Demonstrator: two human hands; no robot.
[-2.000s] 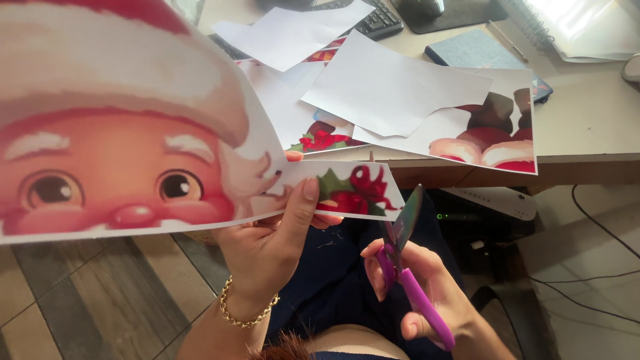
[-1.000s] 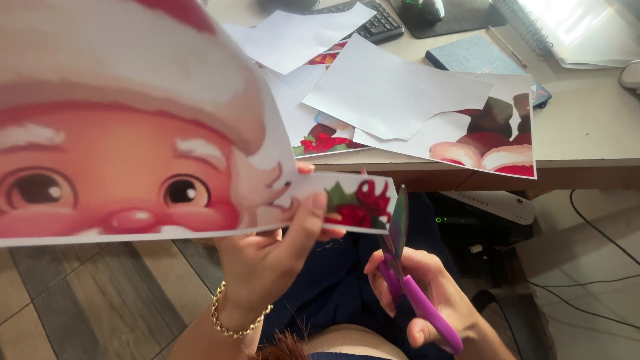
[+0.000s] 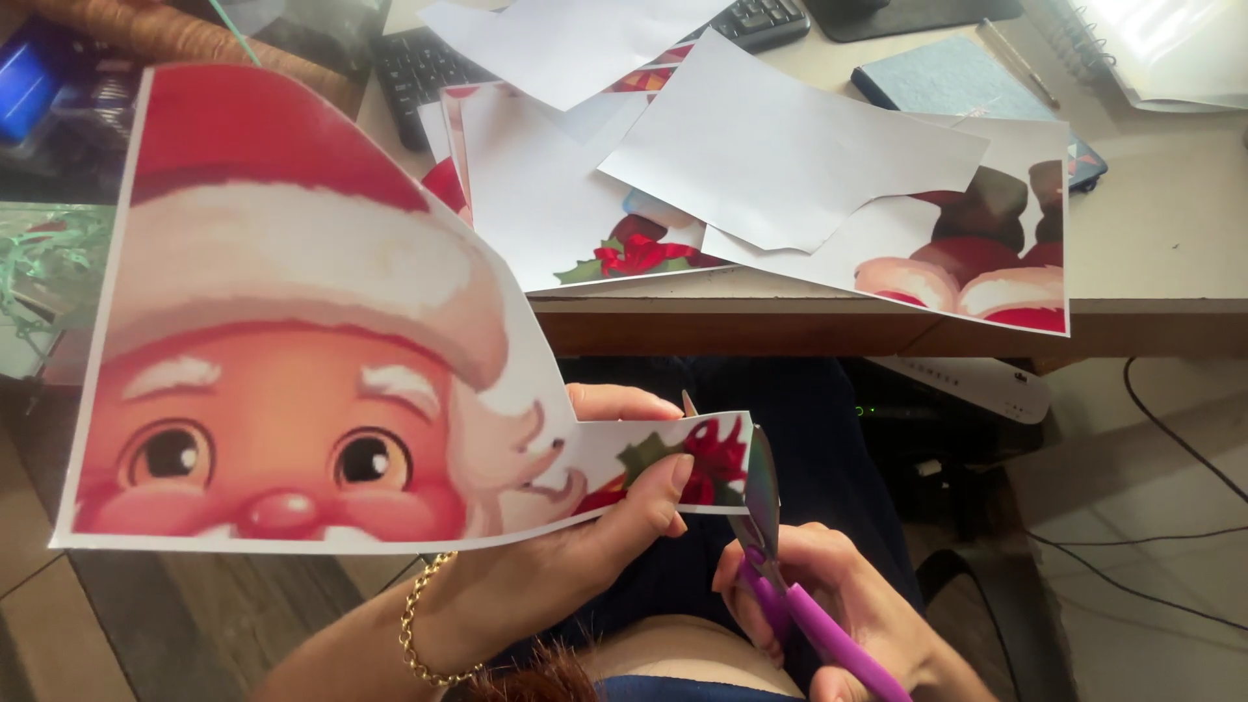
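Note:
A printed paper cutout of a Santa Claus face (image 3: 283, 390) fills the left side of the head view, with a narrow strip showing holly and a red bow reaching right. My left hand (image 3: 595, 526), a gold chain bracelet at its wrist, pinches that strip with the thumb on top and fingers behind. My right hand (image 3: 829, 604) grips purple-handled scissors (image 3: 770, 575). Their blades are parted at the strip's right end, one in front and the other tip showing above the strip's top edge.
On the desk (image 3: 1150, 234) lie several printed sheets and white paper pieces (image 3: 790, 146), a black keyboard (image 3: 424, 73), a blue notebook (image 3: 955, 78) and a spiral notebook (image 3: 1170, 49). A white device (image 3: 965, 385) and cables are below the desk edge.
The Santa cutout has moved so that its whole outline shows, including the red hat top. Both hands remain near the strip's right end.

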